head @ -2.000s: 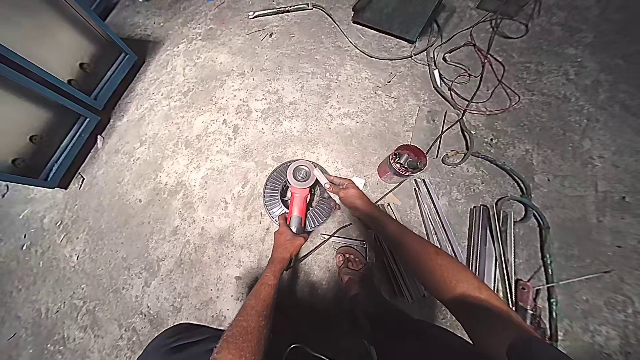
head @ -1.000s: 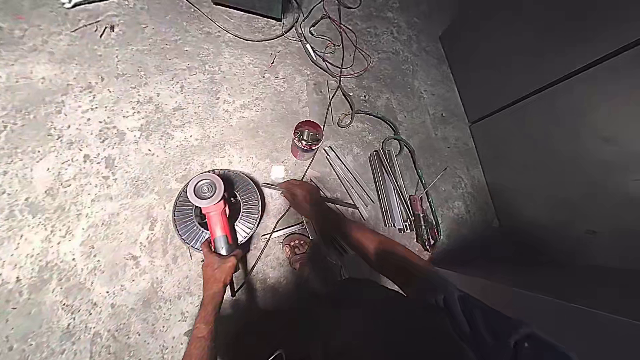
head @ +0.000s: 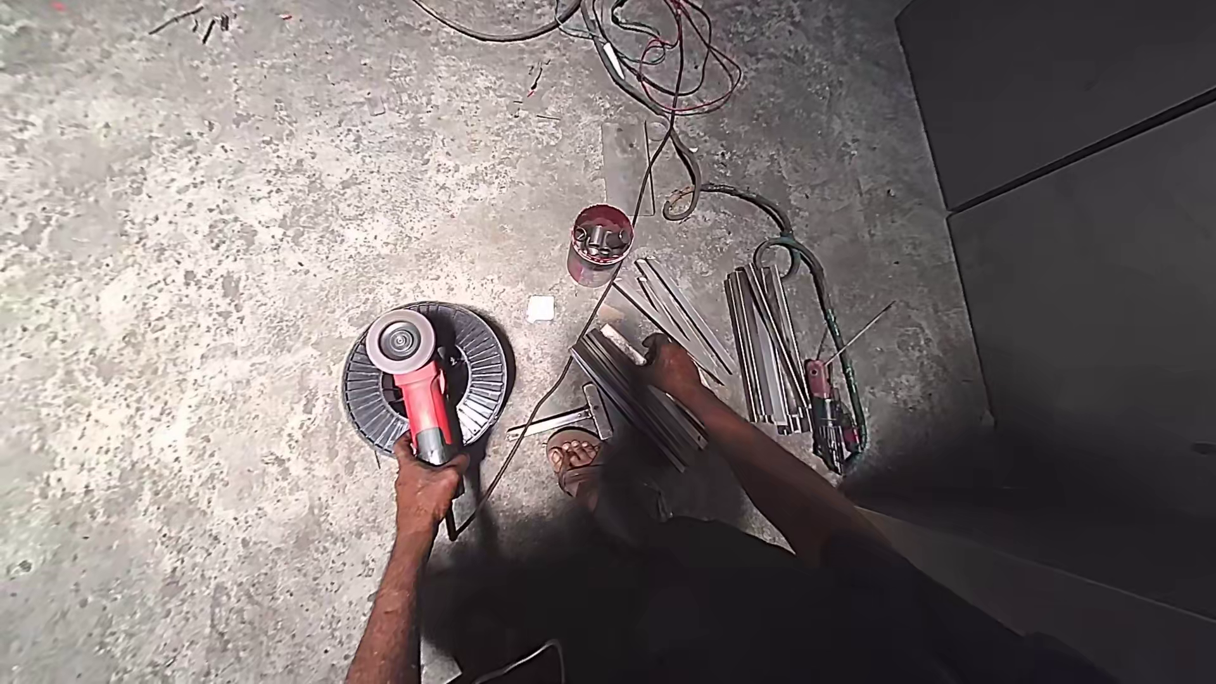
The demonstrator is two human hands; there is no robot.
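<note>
My left hand [head: 427,484] is closed around the rear of a red angle grinder [head: 425,404], its disc up. The grinder lies over a ribbed black round spool [head: 480,380] on the concrete floor. At a stack of metal strips [head: 632,404], my right hand [head: 671,366] has its fingers at a short pale piece [head: 623,344] lying on or just above the stack; whether it grips that piece is not clear. A metal T-shaped piece or hammer [head: 597,410] lies beside my sandalled foot [head: 575,454].
Ahead stands a red tin [head: 600,252] of metal parts. More metal strips [head: 768,351] and an electrode holder or similar tool [head: 828,413] lie at right, near a green-wrapped cable [head: 831,323]. Tangled cables [head: 665,57] lie farther ahead, and dark panels [head: 1083,285] stand at far right.
My right hand has moved from beside the spool to the stack of strips on the right. My left hand keeps hold of the grinder over the spool. The view has shifted right.
</note>
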